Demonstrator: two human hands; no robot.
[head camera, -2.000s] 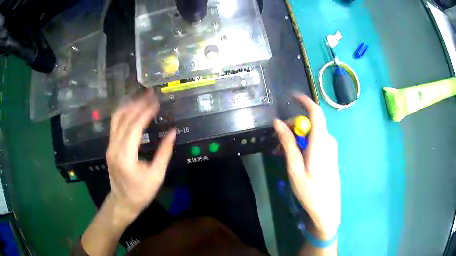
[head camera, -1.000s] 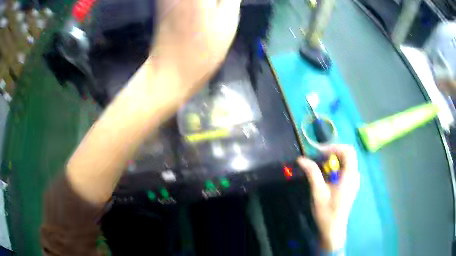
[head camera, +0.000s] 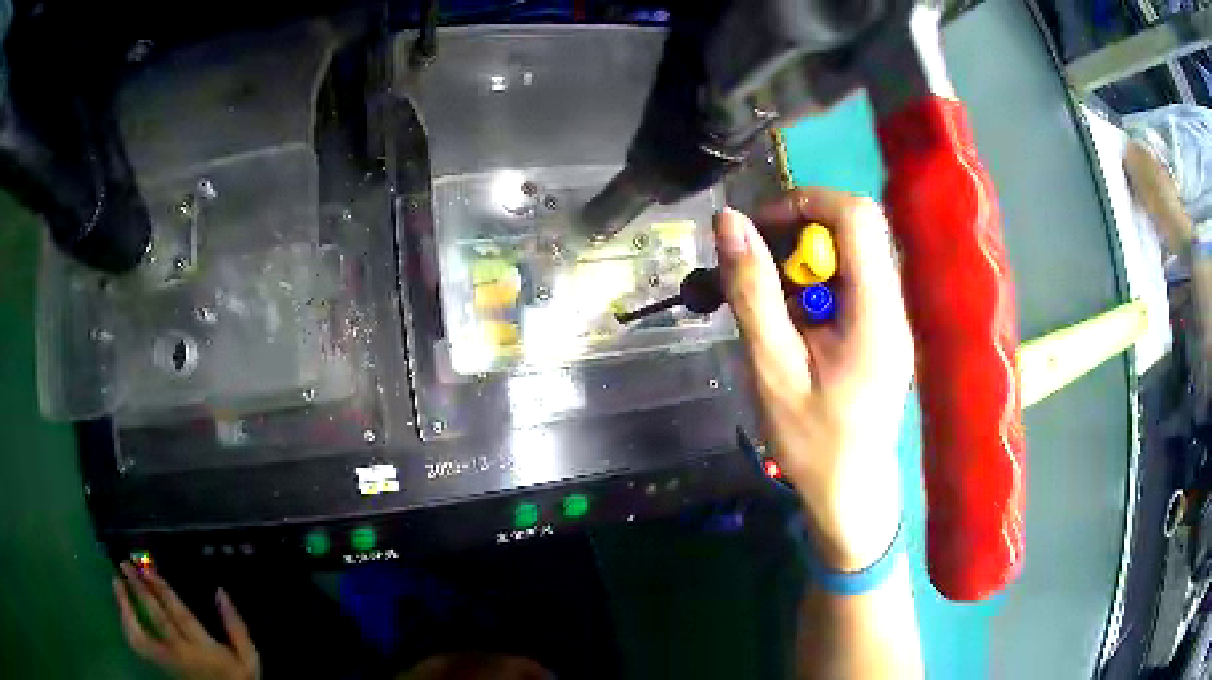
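Observation:
My right hand (head camera: 831, 359) holds the adjusting screwdriver (head camera: 702, 288), with its yellow end (head camera: 811, 255), together with a blue marker pen (head camera: 816, 303). The screwdriver's thin shaft points left over the right station. There the clear acrylic pressure plate (head camera: 465, 319) lies over a power supply board (head camera: 585, 299), with the black clamp spindle on the plate. Whether the tip touches the board I cannot tell. My left hand (head camera: 186, 635) is at the fixture's front left corner, fingertips at a small lit button (head camera: 144, 562), holding nothing visible.
The red toggle clamp handle (head camera: 954, 359) stands large at the right, beside my right hand. The left station has its own clear plate (head camera: 253, 319) and black clamp spindle (head camera: 100, 219). A lime-green bar (head camera: 1083, 352) lies on the bench at right. Part of a person (head camera: 1170, 173) shows at upper right.
My left hand has moved from the top of the fixture down to its front left corner. The red handle now stands at the right. My right hand has moved up with the screwdriver over the right station.

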